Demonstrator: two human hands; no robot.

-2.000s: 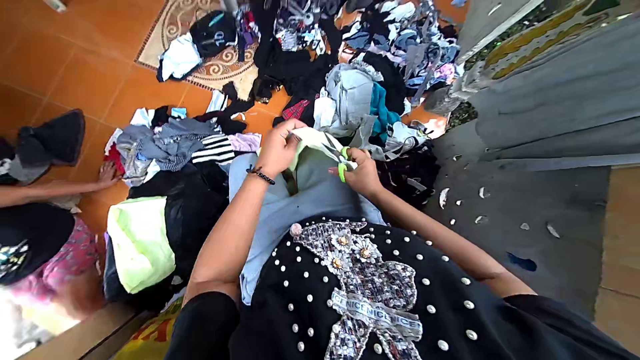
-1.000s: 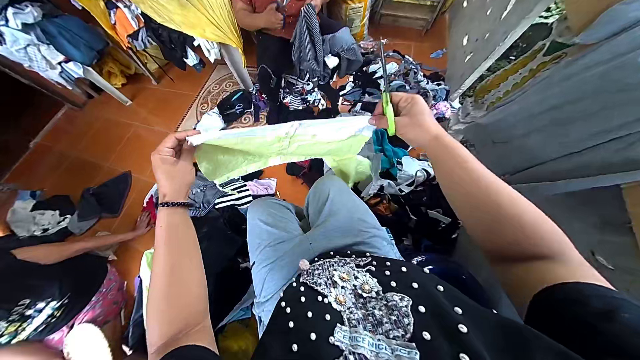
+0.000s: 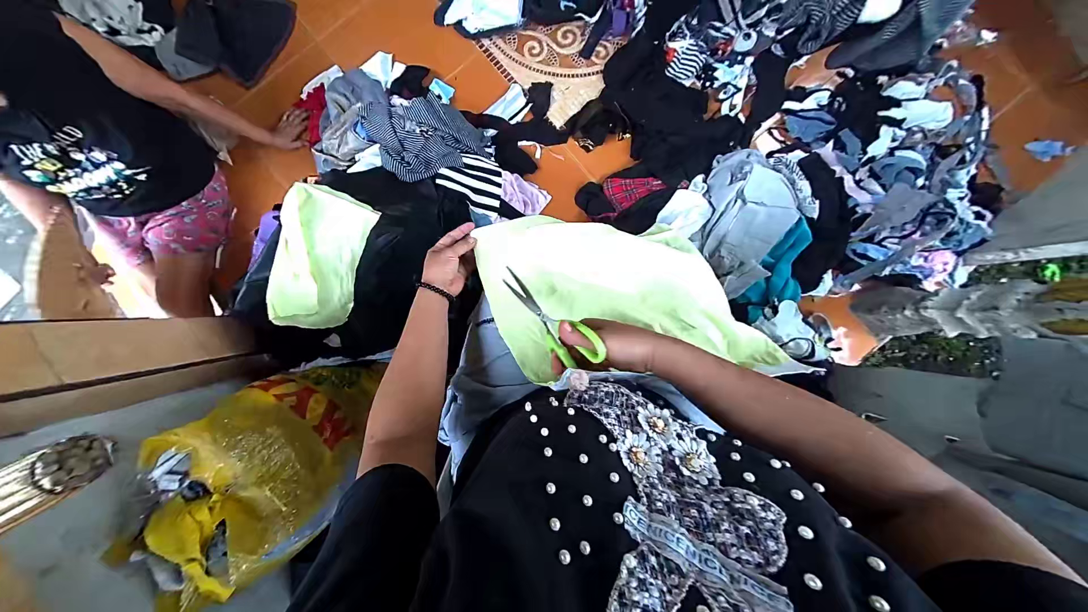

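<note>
A pale yellow-green cloth (image 3: 629, 276) lies spread over my lap and reaches toward the grey and teal fabric at the right. My left hand (image 3: 450, 262) pinches its upper left corner between thumb and fingers. In my right hand (image 3: 608, 344) are scissors with lime green handles (image 3: 586, 342), over the cloth's lower part; their blades point up and left, slightly parted. Another pale yellow-green cloth (image 3: 319, 255) lies folded on black material to the left of my left hand.
Heaps of fabric scraps (image 3: 918, 170) and garments (image 3: 416, 127) cover parts of the orange tiled floor (image 3: 561, 174). Another person's hand (image 3: 291, 127) touches red cloth at the upper left. A yellow plastic bag (image 3: 255, 450) sits at the lower left, and a grey wall stands at the right.
The cloth, held up stretched between both hands a second ago, now lies over my lap. My right hand has come down toward my body with the scissors. The view has tilted downward.
</note>
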